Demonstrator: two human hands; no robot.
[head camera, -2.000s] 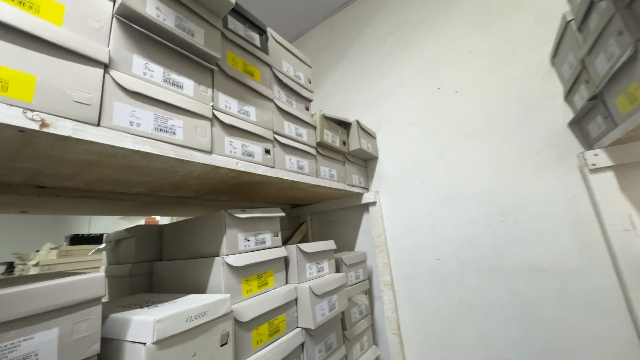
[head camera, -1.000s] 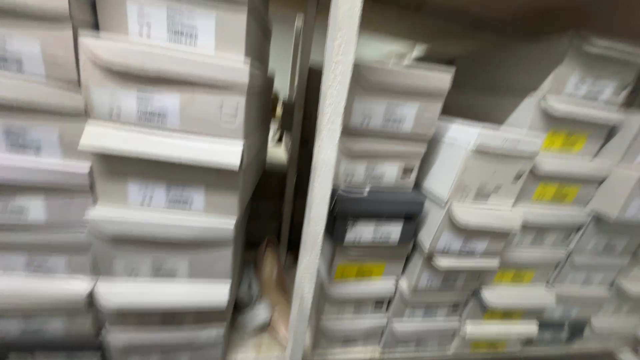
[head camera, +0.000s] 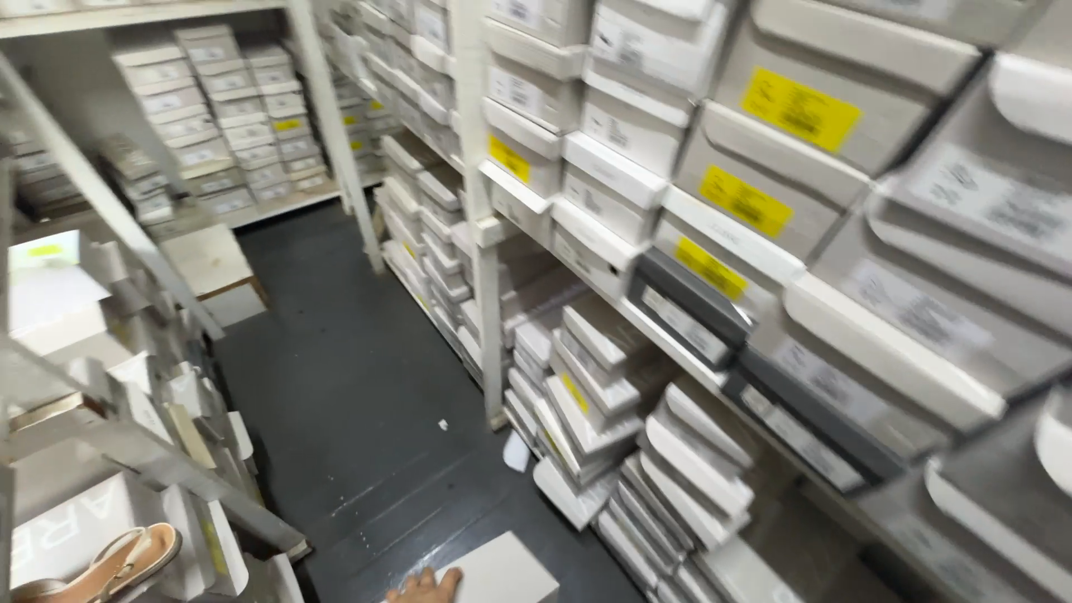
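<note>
At the bottom edge of the head view, my left hand (head camera: 425, 586) has its fingers and thumb on the left part of a plain pale cardboard box (head camera: 507, 571), gripping it. Only the fingers show; the palm and wrist are cut off by the frame. The box is partly out of view, with the dark floor beyond it. My right hand is not in view. A tan strappy sandal (head camera: 134, 561) lies at the lower left, on or against a white box with large lettering (head camera: 75, 523).
Shelves of stacked shoe boxes (head camera: 599, 243) line the right side, with more stacks (head camera: 578, 410) beneath. On the left, a diagonal metal bar (head camera: 209, 481) crosses piled boxes. Dark floor (head camera: 360, 402) runs between them towards a white box (head camera: 209, 260) and far shelving.
The view has swung from the upper shelves and wall down to the aisle. My left hand and the pale box, not seen in the earlier frames, now show at the bottom.
</note>
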